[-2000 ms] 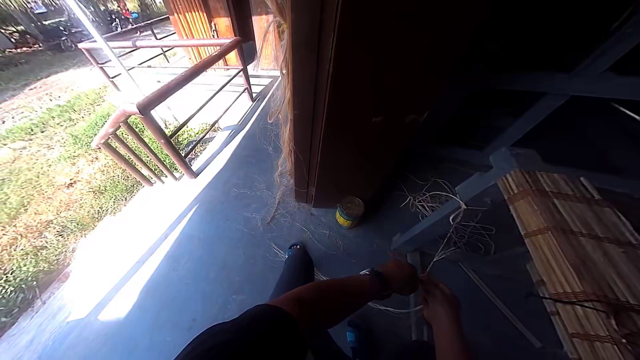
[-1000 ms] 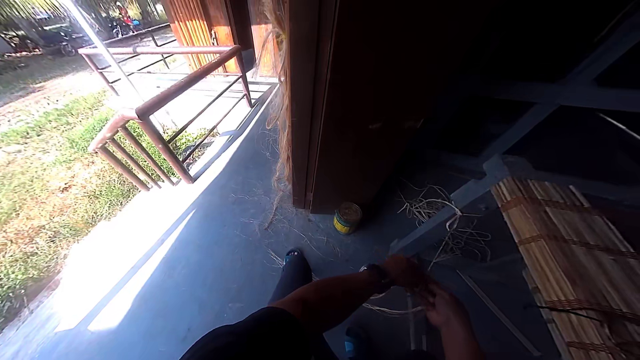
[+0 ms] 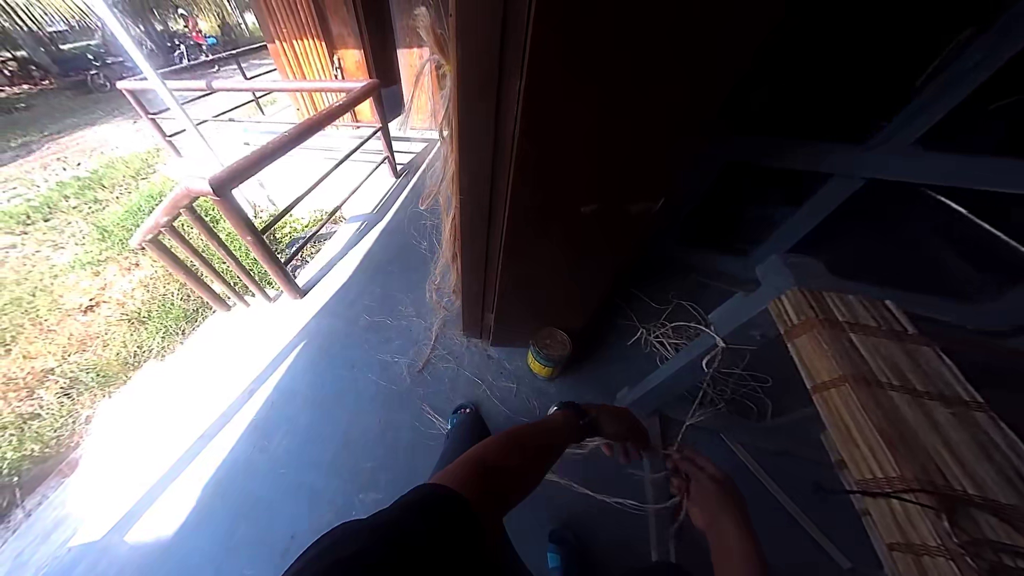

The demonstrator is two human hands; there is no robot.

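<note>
My left hand [image 3: 622,429], with a watch at its wrist, is at the lower middle, its fingers at strands of pale fibre. Just right of it, my right hand [image 3: 698,480] has its fingers closed on a fibre cord [image 3: 682,436]. The cord runs up to a grey bar of a frame [image 3: 668,374], where it is looped around. Loose strands [image 3: 616,502] hang in a curve below both hands. A tangled heap of fibre [image 3: 740,388] lies behind and beside the bar. Shadow hides part of my left fingers.
A tin can with a yellow label [image 3: 550,354] stands by the dark door panel [image 3: 480,240], where long fibre [image 3: 446,200] hangs. At right is a bound slatted mat [image 3: 888,384]. A thin strip [image 3: 784,500] lies on the floor. A metal railing [image 3: 296,144] borders the walkway at left.
My hands have moved slightly apart, and the cord between my right hand and the bar shows more plainly. The can and the mat have stayed in place.
</note>
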